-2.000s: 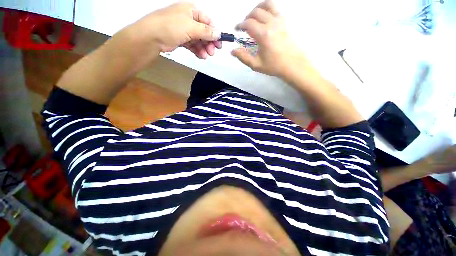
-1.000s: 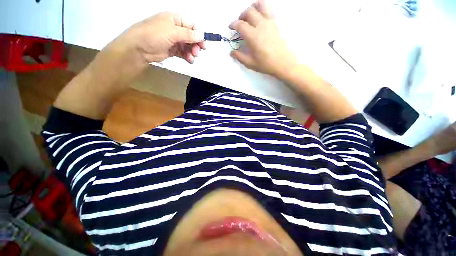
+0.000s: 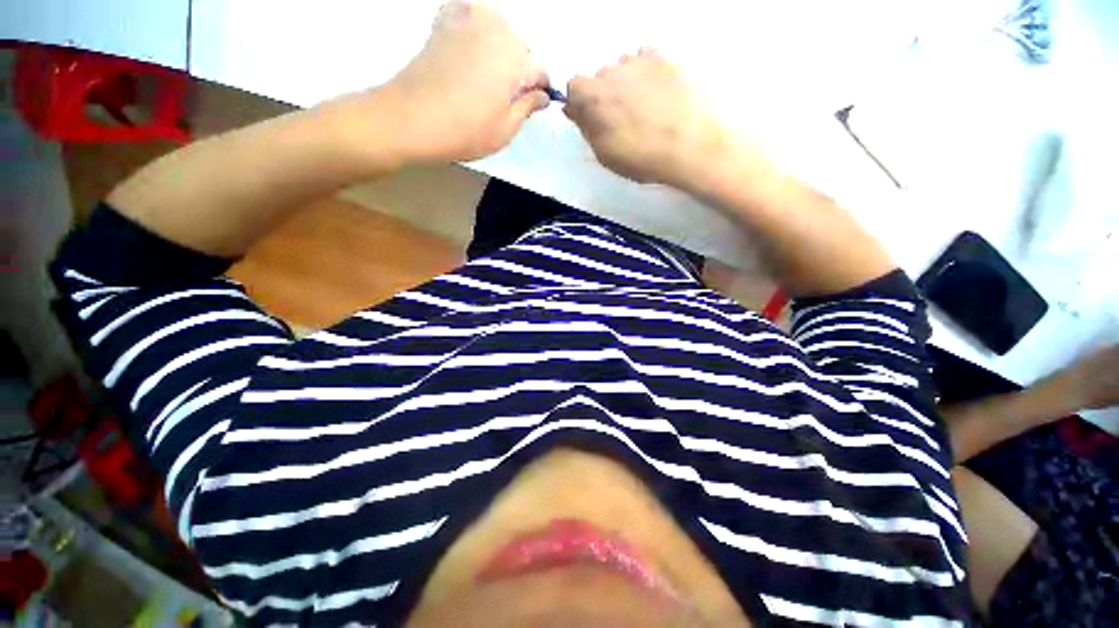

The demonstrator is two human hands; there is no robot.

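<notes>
My left hand (image 3: 472,92) is bare and closed, its fingertips pinching a small dark piece (image 3: 556,95) that looks like the black connector housing; most of it is hidden. My right hand (image 3: 638,117) is bare and curled into a loose fist, its fingertips meeting the other end of the dark piece. The lead wires seen earlier are hidden inside the right fingers. Both hands are almost touching, just above the white table (image 3: 736,37) near its front edge.
A black phone (image 3: 983,292) lies at the right, with a thin dark strand (image 3: 871,150) left of it. Wires (image 3: 1028,27) lie far right. Another person's forearm (image 3: 1043,395) rests at the right edge. A red crate (image 3: 104,98) stands left, below the table.
My hands have come together. My left hand has turned and its fingers now cover most of the black housing. My right hand has closed from open, spread fingers, and the wires are no longer visible.
</notes>
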